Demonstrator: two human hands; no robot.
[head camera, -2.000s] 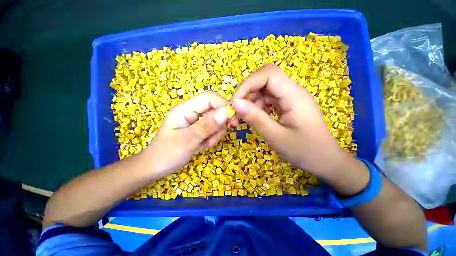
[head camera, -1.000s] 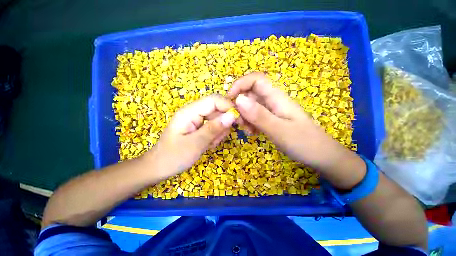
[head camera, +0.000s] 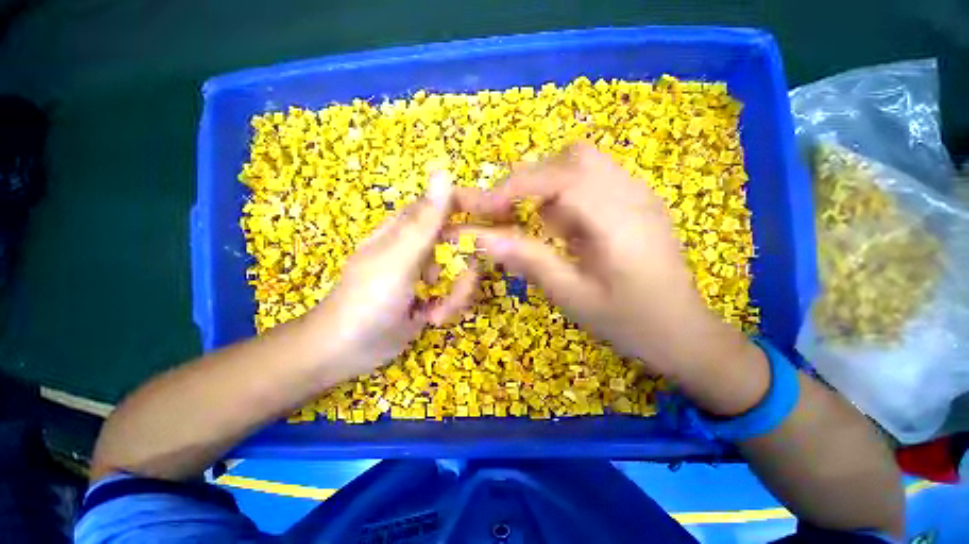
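Many small square yellow parts (head camera: 510, 361) lie loose in a large blue tray (head camera: 489, 438). My left hand (head camera: 388, 271) is over the middle of the tray, palm turned up towards the right, with a few yellow pieces (head camera: 446, 255) in its curled fingers. My right hand (head camera: 611, 255) meets it from the right, thumb and forefinger apart and blurred, its fingertips close to those pieces. Whether the right fingertips grip a piece is not clear. A blue band (head camera: 770, 398) is on my right wrist.
A clear plastic bag (head camera: 887, 383) part filled with dull yellow pieces (head camera: 871, 255) lies right of the tray. The tray sits on a dark green surface (head camera: 106, 244). Below are blue clothing, blue floor with yellow lines, and a red object (head camera: 930, 457) at the lower right.
The fingertips that were pinched together around a small yellow piece have parted. My left hand has opened, showing pieces in it, and my right thumb and forefinger have spread.
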